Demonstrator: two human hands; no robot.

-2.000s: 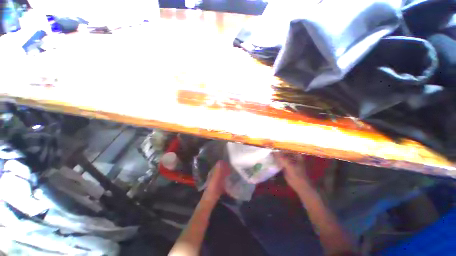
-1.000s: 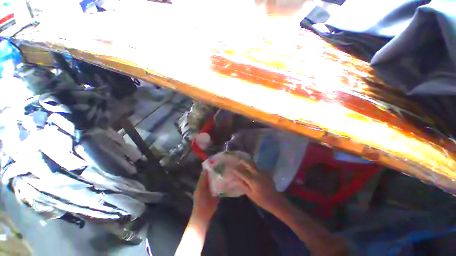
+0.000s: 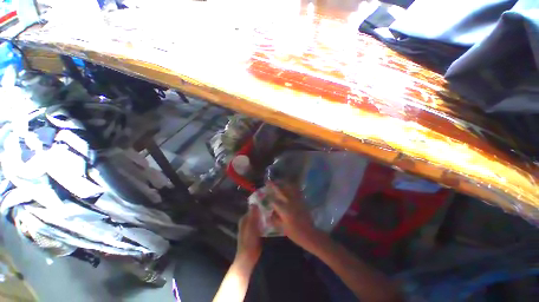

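Note:
A small crinkled clear plastic bag [image 3: 264,207] with whitish and pinkish contents is between my two hands, below the table's front edge. My left hand [image 3: 250,231] holds its left side from below. My right hand [image 3: 289,213] is on its right side, with the fingers bent over the top of it. The contents are too blurred to name. Another larger clear plastic bag [image 3: 337,183] lies just behind and to the right of my right hand.
The worn brown wooden table [image 3: 331,88] crosses above my hands. Dark grey cloth [image 3: 496,59] lies on its right part. A red plastic basket [image 3: 384,221] is under the table. A black-and-white heap of fabric strips [image 3: 77,177] hangs at the left.
My hands came out from under the table edge with the small bag, and the view shifted. In the last second, my right fingers moved over the bag and it looks more bunched.

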